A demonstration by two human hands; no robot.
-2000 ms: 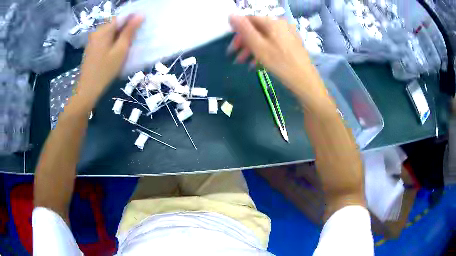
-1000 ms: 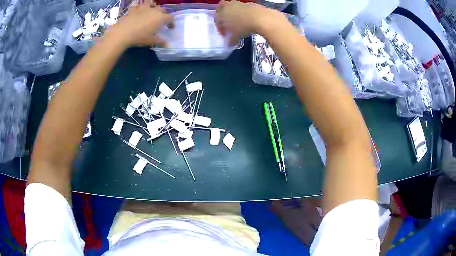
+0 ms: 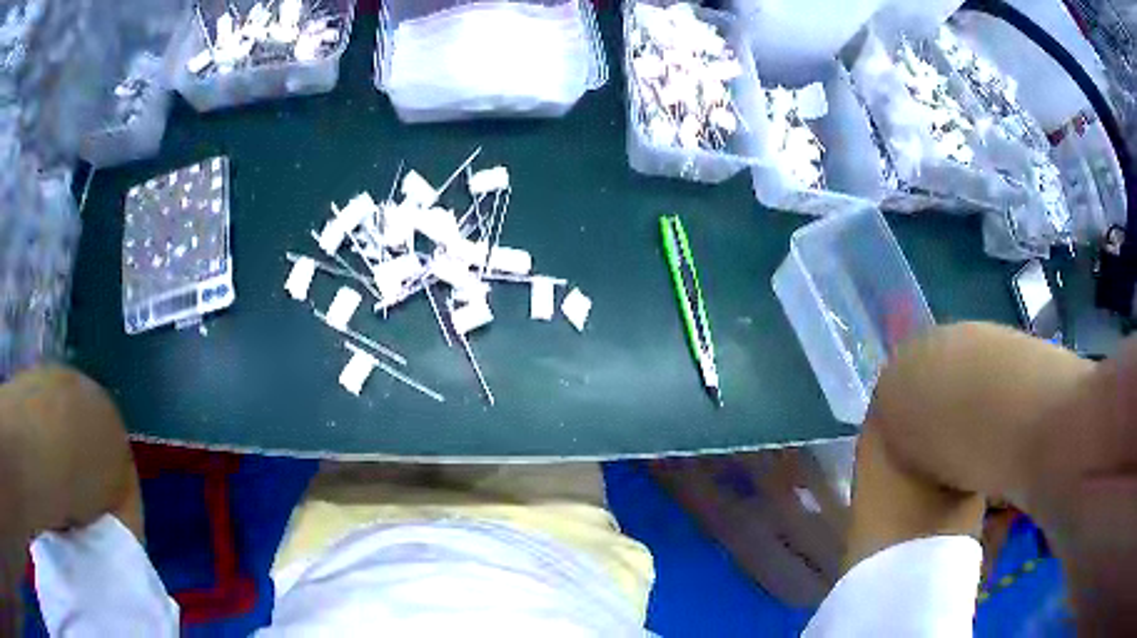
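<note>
A loose pile of thin metal stems with white flag labels (image 3: pixel 430 247) lies crisscrossed on the dark green bench top. A loose white tag (image 3: pixel 576 308) lies at its right. A slim green hand tool (image 3: pixel 686 287) lies further right, its narrow tip towards the front edge. A clear front tub (image 3: pixel 489 110) at far centre has white material in it. My left hand is out of the picture; only part of the arm shows at lower left. My right arm is bent and blurred at lower right, its hand out of the picture.
A flat grey scale (image 3: pixel 178 243) lies at left. A clear, narrow box (image 3: pixel 858 312) lies at right, partly behind my right arm. Tubs of white-tagged pieces, including one at far left (image 3: pixel 262 87), line the far edge. A small white rectangular item (image 3: pixel 1034 294) lies far right.
Both hands have left the front tub and drawn back out of the picture. The white sheet held earlier is no longer in the hands. The scale and clear box are now uncovered.
</note>
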